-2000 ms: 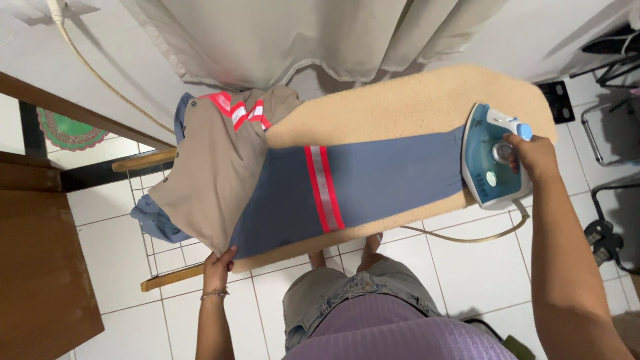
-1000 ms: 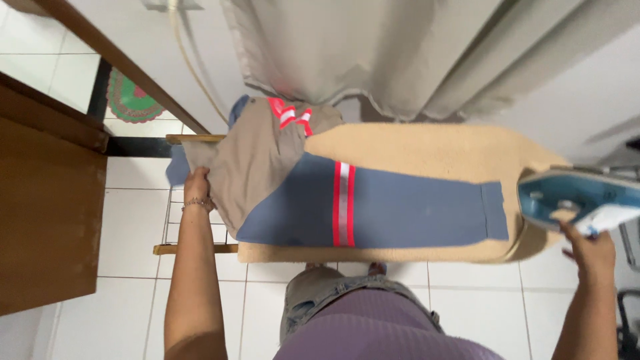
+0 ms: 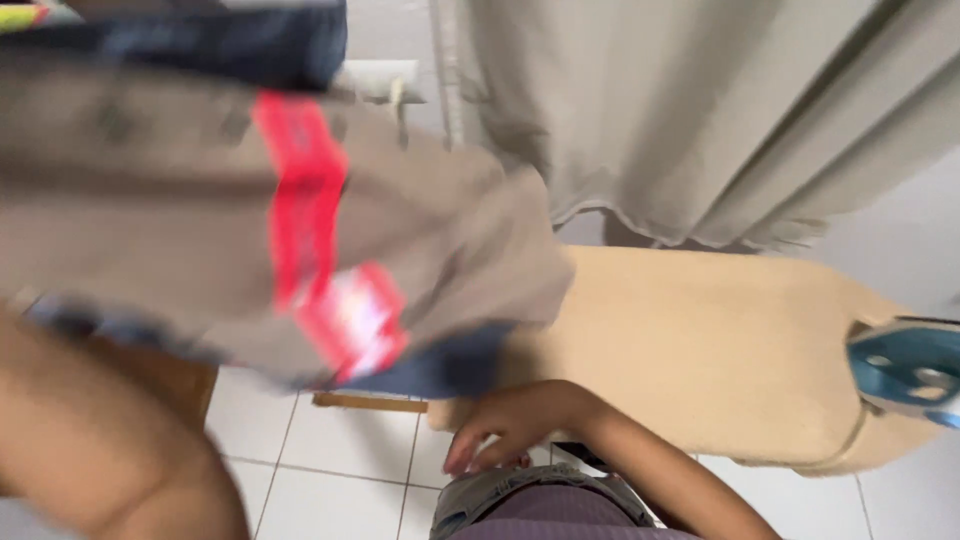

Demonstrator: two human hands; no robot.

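A beige and blue garment (image 3: 420, 217) with red-edged reflective bands hangs in the air over the left end of the ironing board (image 3: 697, 345), blurred by motion. My left forearm reaches in from the lower left, but the hand itself is out of sight. Just below the garment's hem, at the board's near edge, is my right hand (image 3: 517, 427), its fingers bent and no cloth seen in them. The teal and white steam iron (image 3: 904, 364) rests at the board's right end.
A grey curtain (image 3: 675, 112) hangs behind the board. Wooden legs or bars (image 3: 367, 403) of the board's frame stick out at its left. White floor tiles (image 3: 330, 450) lie below, and a brown wooden piece stands at the left.
The garment, spread flat on the board before, has been lifted up at the left. My right hand has let go of the iron and moved left. The view has shifted.
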